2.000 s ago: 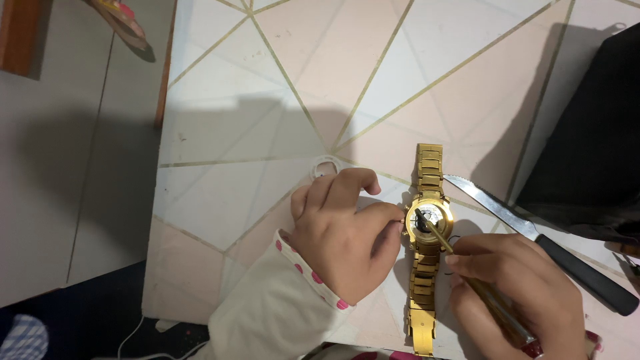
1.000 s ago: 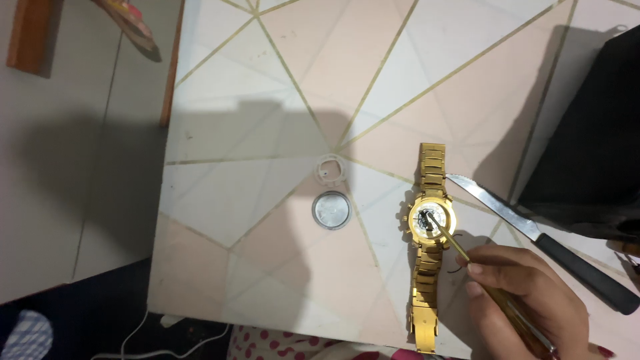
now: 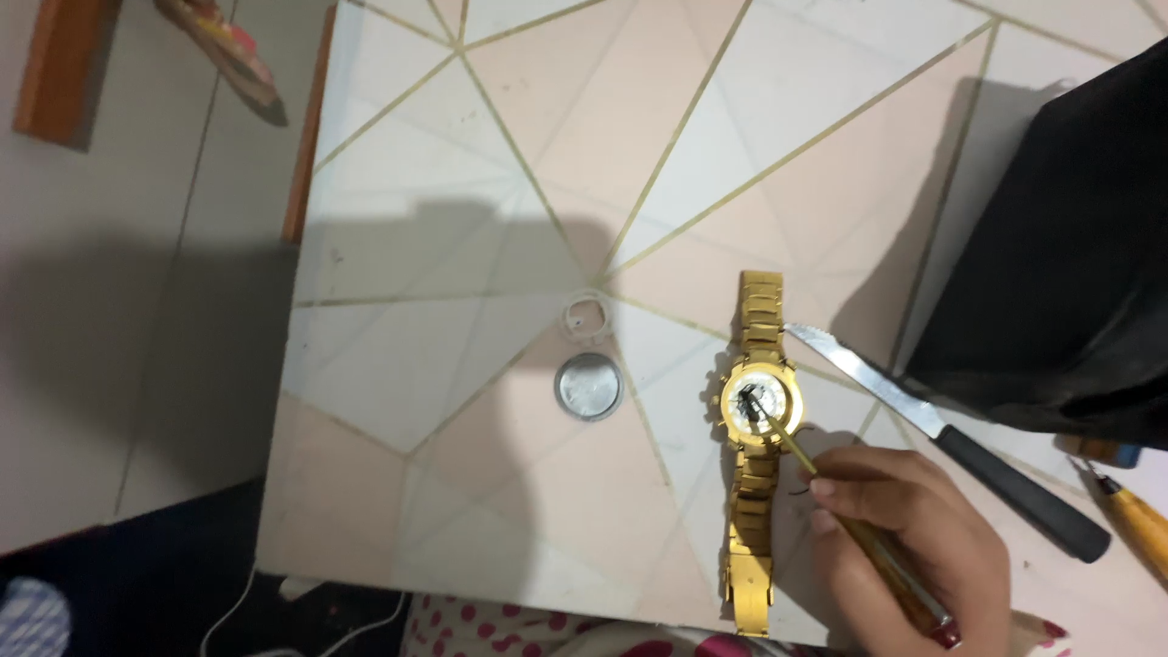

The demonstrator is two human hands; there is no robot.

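A gold-toned wristwatch (image 3: 753, 511) lies on the patterned tabletop with its bracelet stretched out and the inside of its case exposed. My right hand (image 3: 912, 538) grips a slim tool with an amber handle (image 3: 881, 561), perhaps a small screwdriver; its thin tip reaches into the watch case, by a dark spot on the movement (image 3: 762, 401). Left of the watch lie a round metal case back (image 3: 589, 387) and, just above it, a whitish plastic ring (image 3: 586, 317). My left hand is out of view.
A knife (image 3: 1013, 484) with a black handle lies right of the watch, its blade tip beside the bracelet. Behind it stands a large black object (image 3: 1068, 255). Another amber-handled tool (image 3: 1136, 520) is at the right edge. A white cable (image 3: 228, 611) hangs below the table's left corner.
My left hand was beside the watch two seconds ago and has left the view, uncovering the metal case back. My right hand still holds the tool at the watch.
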